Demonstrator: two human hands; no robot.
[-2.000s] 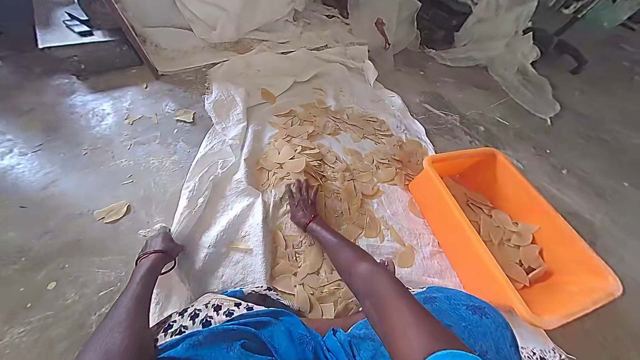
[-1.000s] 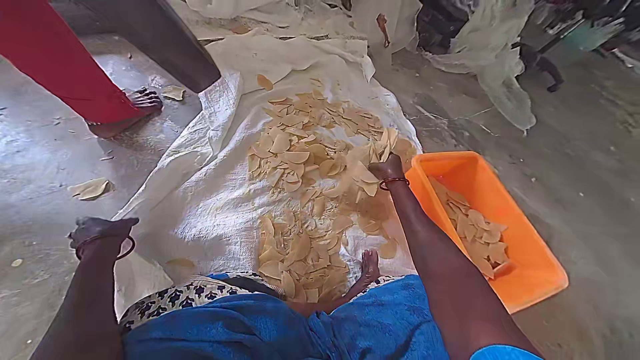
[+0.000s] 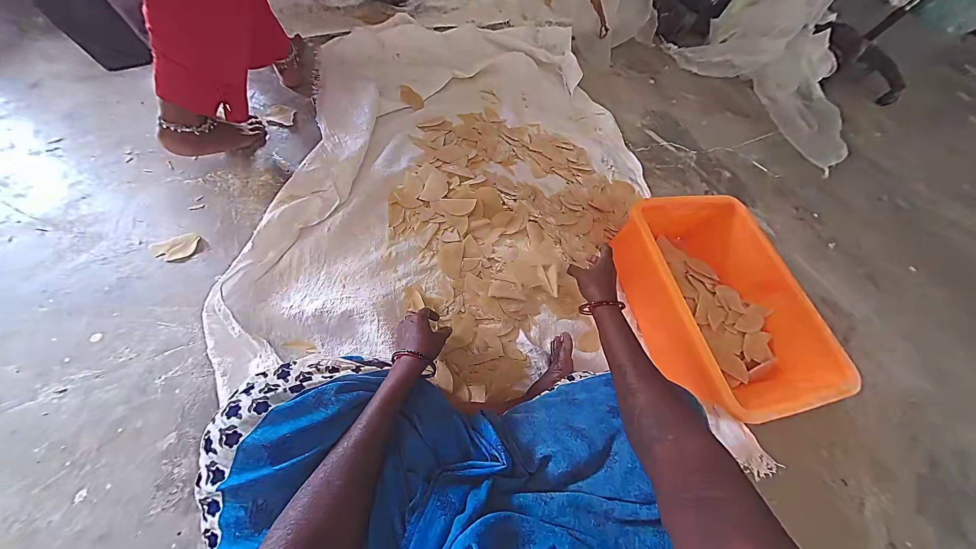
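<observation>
Many thin, tan, flat pieces, some half-round, (image 3: 488, 221) lie spread over a white woven cloth (image 3: 335, 236) on the floor. At the near left edge of this pile is my left hand (image 3: 421, 334), fingers bent and apart, beside some pieces. My right hand (image 3: 597, 276) reaches to the pile's right side, thumb and fingers spread, close to the bin; its fingertips touch or hover over pieces, which I cannot tell. An orange plastic bin (image 3: 808, 328) stands at the right with more tan pieces (image 3: 720, 313) heaped along its left side.
Another person's bare feet (image 3: 210, 137) and red garment (image 3: 202, 53) are at the upper left, beside the cloth. A loose tan piece (image 3: 177, 247) lies on the concrete floor. White translucent sheeting (image 3: 793, 76) hangs at the upper right. My own foot (image 3: 559, 357) rests near the pile.
My left hand has moved from the cloth's left side to the pile. My right hand, holding pieces one second ago, is now lower and free of them. Another person has come into view.
</observation>
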